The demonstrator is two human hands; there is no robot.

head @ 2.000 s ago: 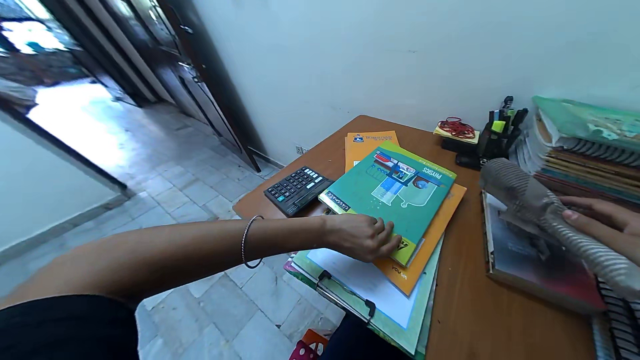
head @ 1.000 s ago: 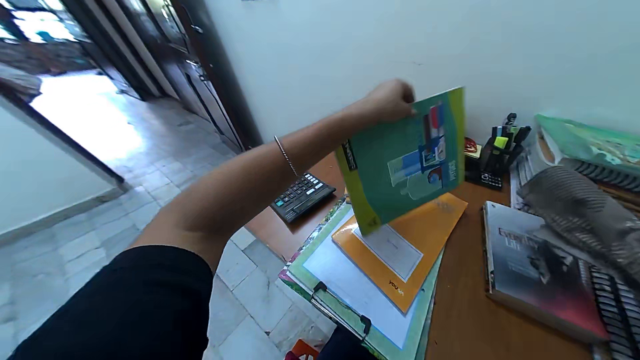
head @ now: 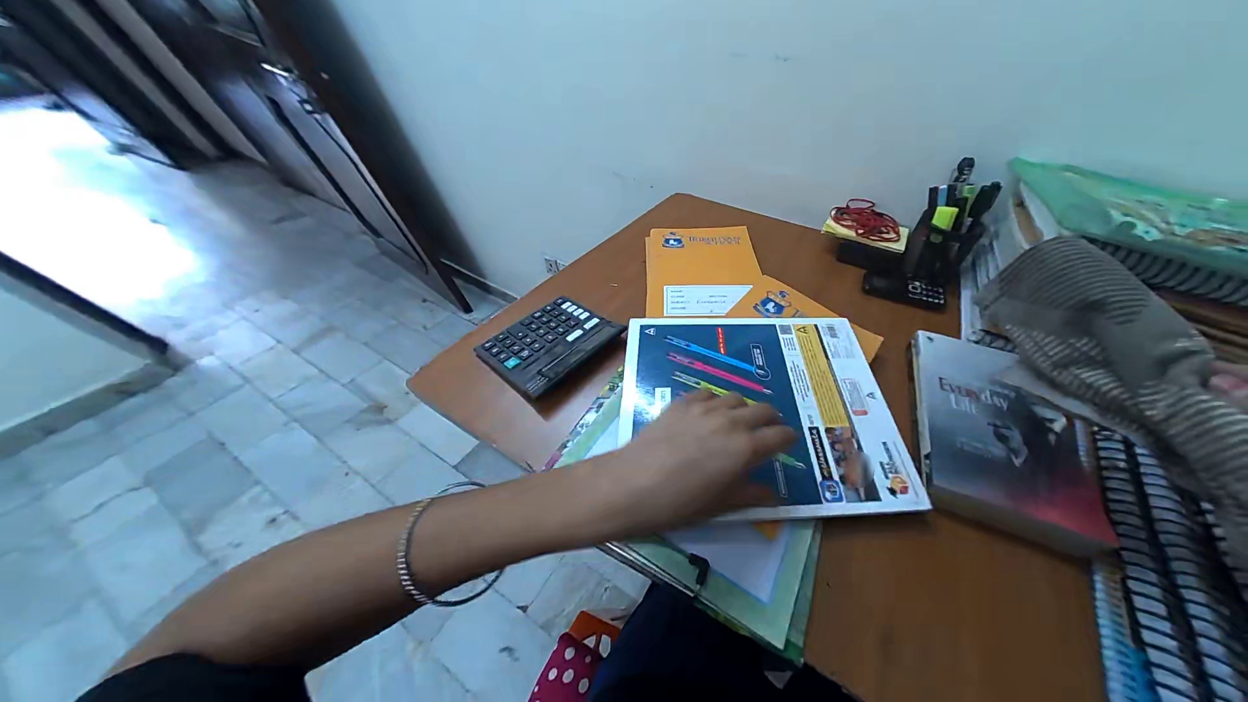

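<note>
My left hand (head: 707,453) lies over a notebook with a dark blue and white back cover (head: 858,390), fingers spread across the printed pens. Whether the fingers grip it cannot be seen. Beneath it are orange notebooks (head: 704,255) and a green clipboard (head: 673,558) with papers. At the right edge, only a small part of my right hand (head: 1230,380) shows, by a grey striped cloth (head: 1082,322); the cloth hides its grip. A paperback book (head: 1004,439) lies between the hands.
A black calculator (head: 551,344) sits near the table's left edge. Behind are a pen holder (head: 941,239) with pens, a black phone (head: 904,290) and a red cord (head: 866,221) on a yellow pad. Spiral notebooks (head: 1160,575) and a green folder (head: 1141,214) are at right.
The green physics book, lifted by my left hand a second ago, no longer shows its front; a blue and white back cover now lies on the pile. My left hand has come down.
</note>
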